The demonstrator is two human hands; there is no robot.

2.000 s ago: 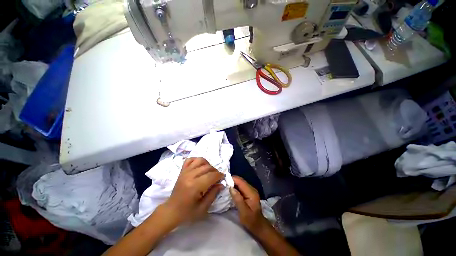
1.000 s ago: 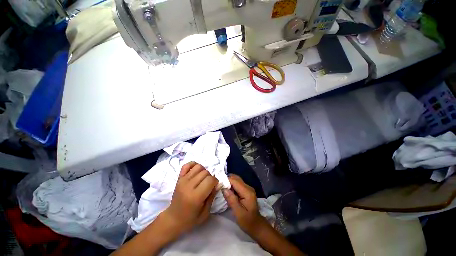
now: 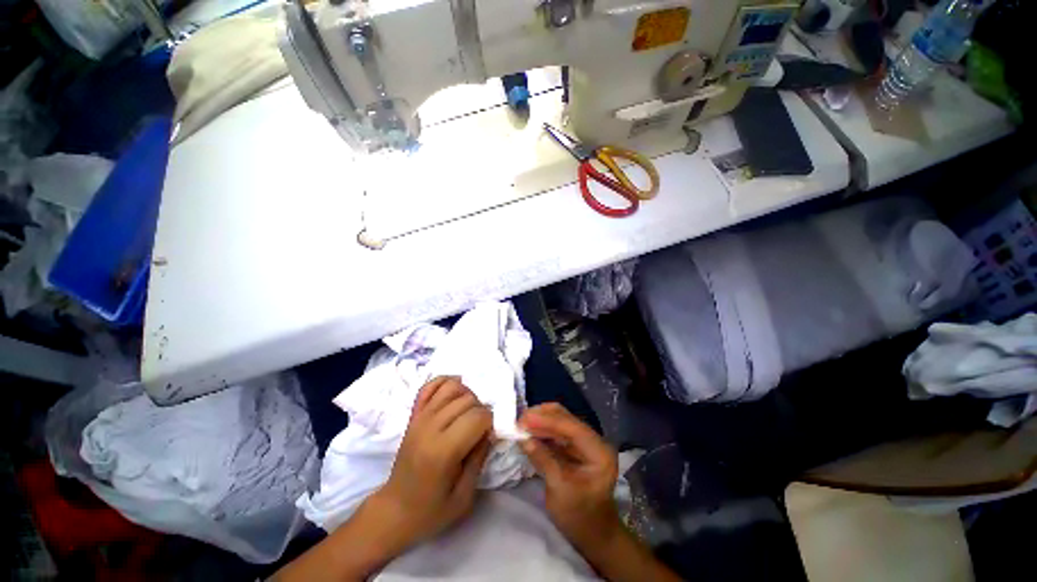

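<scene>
A bunched white garment piece (image 3: pixel 375 421) lies in the lap, below the front edge of the machine table. My left hand (image 3: pixel 441 455) pinches a narrow folded white edge of it with curled fingers. My right hand (image 3: pixel 572 466) pinches the same edge a little to the right, thumb and fingertips together. A short strip of white fabric shows between the two hands. The fingers hide most of the fold.
The sewing machine (image 3: pixel 603 57) stands on the white table (image 3: pixel 262 273). Red and yellow scissors (image 3: pixel 608 179) lie right of the needle area, a dark flat object (image 3: pixel 773 134) farther right. A bagged white pile (image 3: pixel 205 455) and blue bin (image 3: pixel 114 239) are left. A grey wrapped bundle (image 3: pixel 796 296) is right.
My right hand has turned and moved slightly right, away from my left hand, and more of the white strip shows between them. The camera view has shifted slightly.
</scene>
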